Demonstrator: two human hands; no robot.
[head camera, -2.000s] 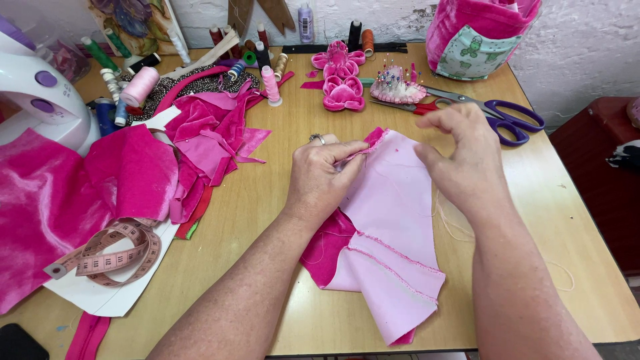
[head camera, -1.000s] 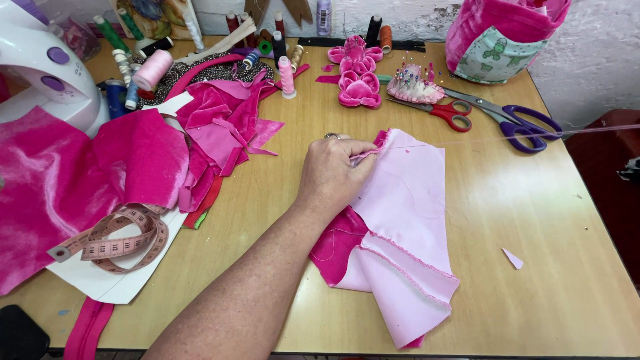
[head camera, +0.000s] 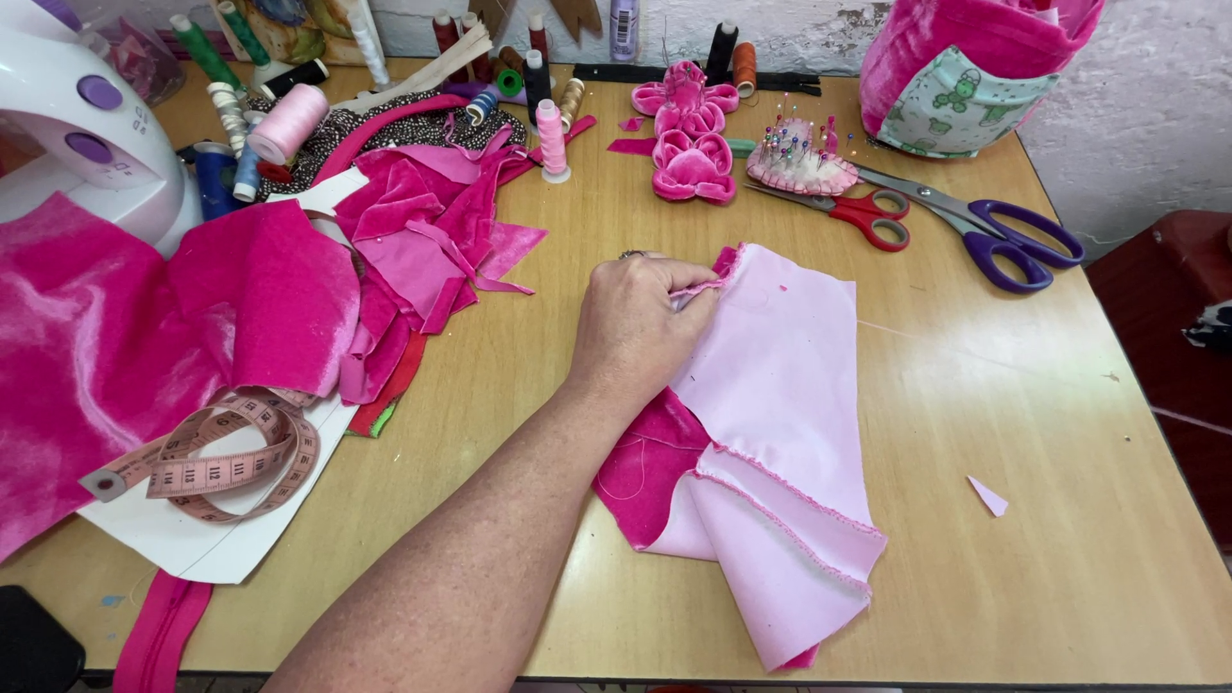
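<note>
My left hand (head camera: 647, 322), with a ring on one finger, pinches the upper left edge of a sewn piece of pink velvet fabric (head camera: 650, 472) with a pale pink lining (head camera: 784, 356). The piece lies on the wooden table, its lining mostly face up, with rough stitched seams showing along the lower part. A fine thread (head camera: 895, 330) runs from the lining's right edge toward the right side of the view. My right hand is out of view.
Red-handled scissors (head camera: 871, 219), purple-handled scissors (head camera: 1020, 245) and a pincushion (head camera: 801, 159) lie behind the fabric. A coiled measuring tape (head camera: 226, 472), velvet scraps (head camera: 414, 250) and a white sewing machine (head camera: 87, 125) are on the left. A small pale scrap (head camera: 988, 496) lies right.
My right hand, over the fabric's upper right two seconds ago, has left the view to the right. The left hand keeps its pinch on the fabric edge.
</note>
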